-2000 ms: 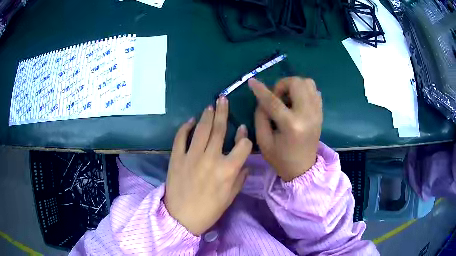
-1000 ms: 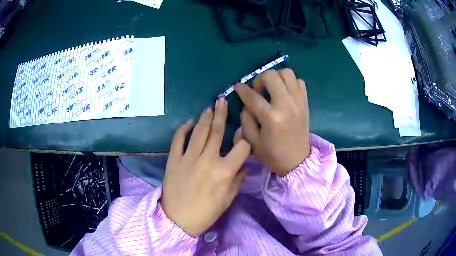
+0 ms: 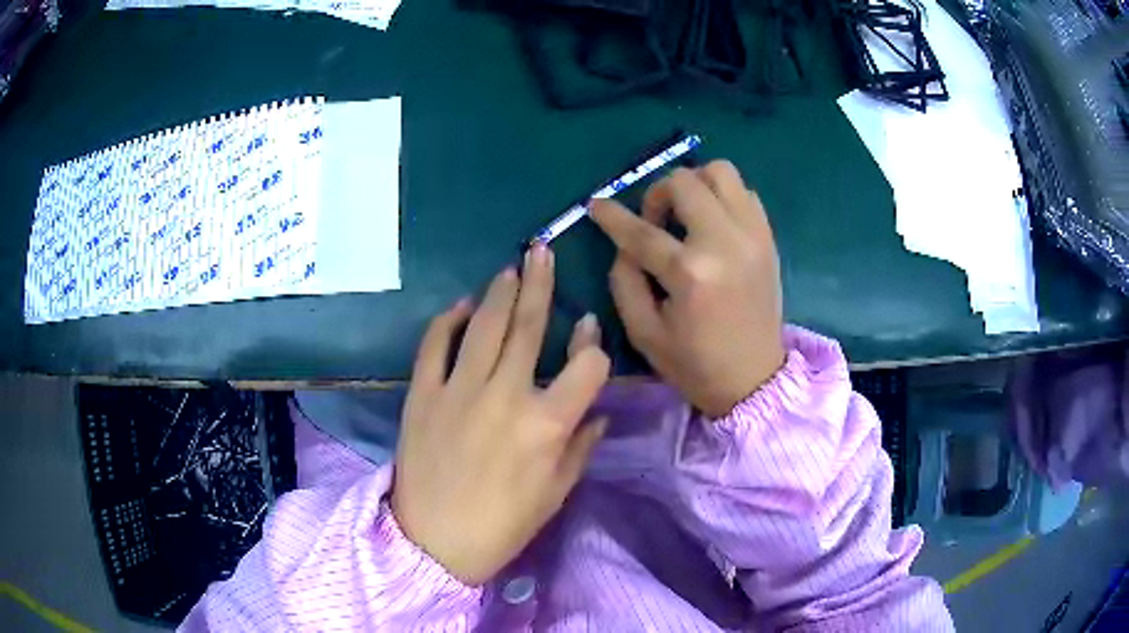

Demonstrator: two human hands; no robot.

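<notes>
A narrow white adhesive strip with blue print (image 3: 643, 169) lies slanted on the green mat, with a thin dark edge showing along its upper side. The rest of the dark part is hard to see on the mat. My left hand (image 3: 493, 420) lies with fingers spread, one fingertip on the strip's lower left end. My right hand (image 3: 706, 284) is above the mat's front edge, its index fingertip on the middle of the strip and its other fingers curled. Neither hand grasps the strip.
A printed adhesive sheet (image 3: 186, 210) lies left, another sheet (image 3: 334, 6) behind. Black frames (image 3: 619, 50) lie at the back, stacked frames (image 3: 904, 56) at the right near white paper (image 3: 960, 186). A black basket (image 3: 186, 482) with loose pieces is below the bench edge.
My right index finger has moved down and left along the strip from nearer its middle, then slightly back. My left hand stays at the strip's lower end. The view has shifted slightly.
</notes>
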